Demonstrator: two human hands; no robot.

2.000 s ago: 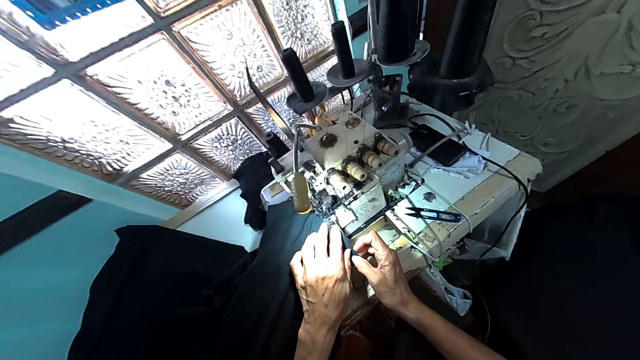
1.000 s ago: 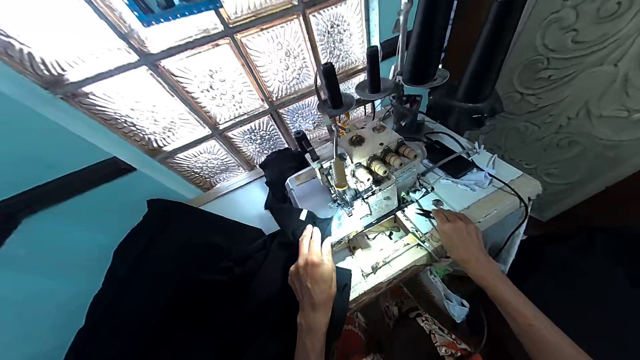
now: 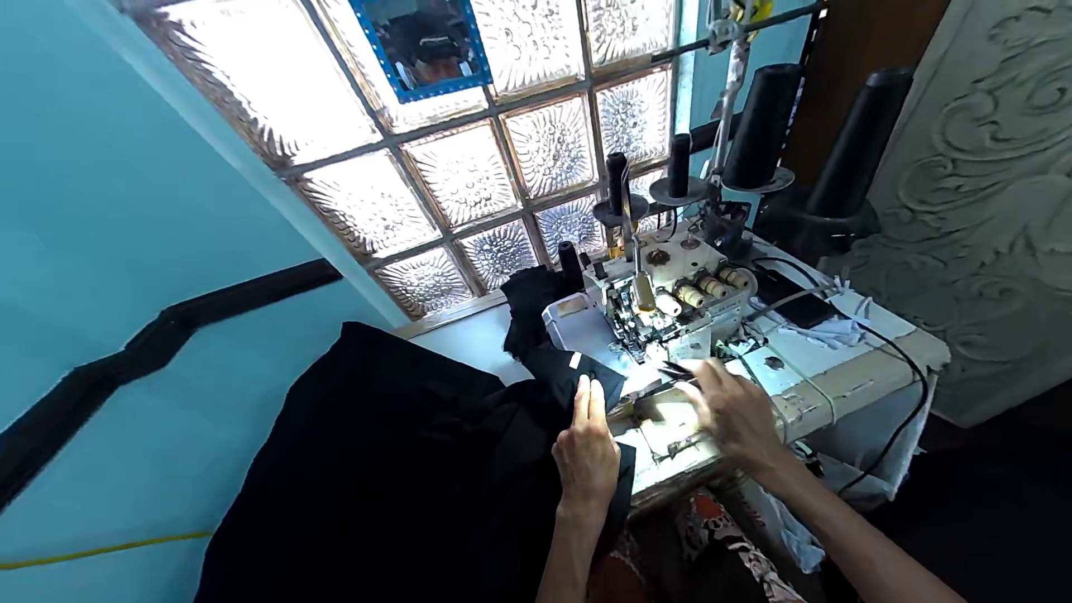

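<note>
My left hand (image 3: 589, 452) lies with its fingers extended on black fabric (image 3: 402, 469), just below a small white tag (image 3: 575, 360) on the cloth. My right hand (image 3: 737, 414), slightly blurred, holds thread snips (image 3: 677, 371), whose dark blades point left toward the needle area of the overlock sewing machine (image 3: 682, 293). The fabric spreads left from the machine bed and hangs over the table's front edge. Whether the blades touch a thread cannot be told.
Black thread cones (image 3: 762, 126) stand on the stand behind the machine. A black phone (image 3: 796, 301) and white cloth scraps (image 3: 833, 333) lie on the right of the worktable (image 3: 854, 381). A blue-framed mirror (image 3: 423, 46) hangs before the glass-block window (image 3: 465, 172).
Two seconds ago both hands were together at the machine's front and the snips lay on the table. My right hand has picked them up and moved left with them. The view has shifted.
</note>
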